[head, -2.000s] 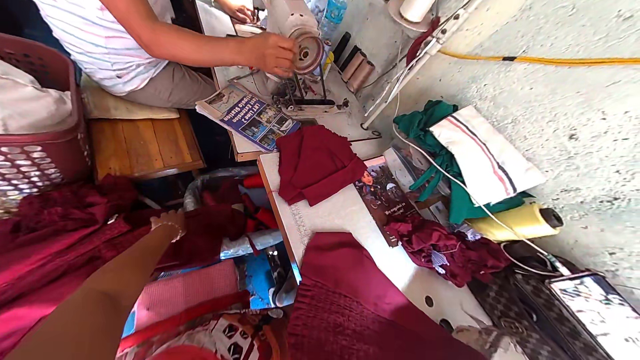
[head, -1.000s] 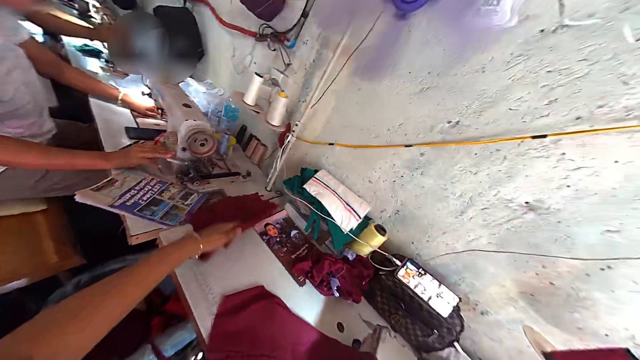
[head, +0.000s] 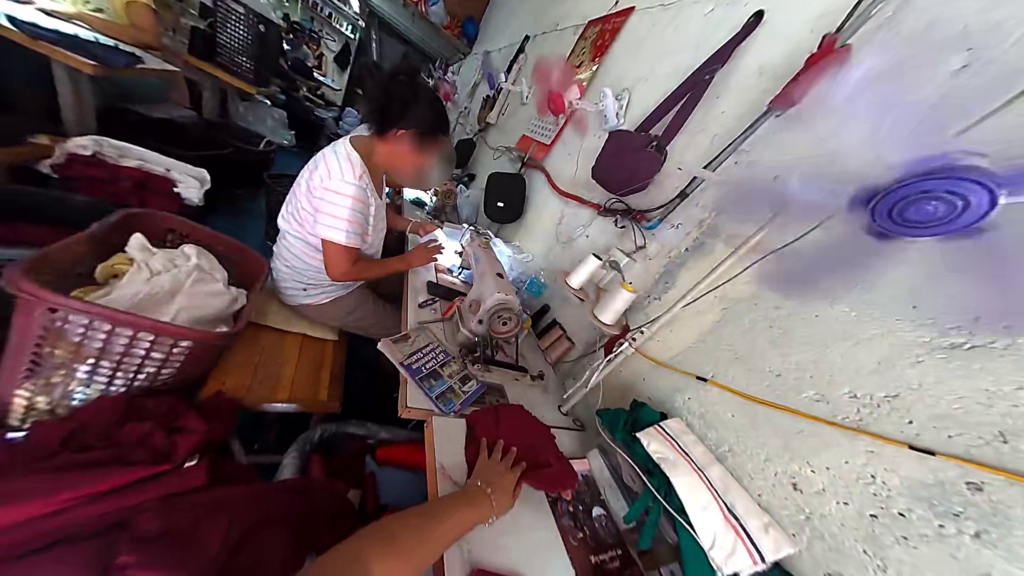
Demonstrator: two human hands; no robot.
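Note:
My left hand [head: 498,474], with a thin bracelet at the wrist, lies palm down on a folded maroon cloth [head: 520,440], its fingers spread. The cloth rests on the white sewing table [head: 504,532], near its far end. A printed magazine [head: 588,512] lies partly under the cloth's right edge. Beyond the table end are a newspaper [head: 436,370] and a sewing machine [head: 490,300]. More maroon fabric [head: 184,512] is heaped at the lower left, left of my forearm. My right hand is out of view.
A co-worker [head: 336,216] sits at the sewing machine ahead. A maroon plastic basket [head: 136,320] of cloth stands at left, beside a wooden bench [head: 280,364]. Along the right wall are thread cones [head: 614,304], green cloth [head: 640,448] and a spinning purple fan [head: 932,200].
My left hand has gone from the maroon fabric at the left to the folded cloth on the table, where it stays. The co-worker's hand has left the machine's handwheel. The view has swung up.

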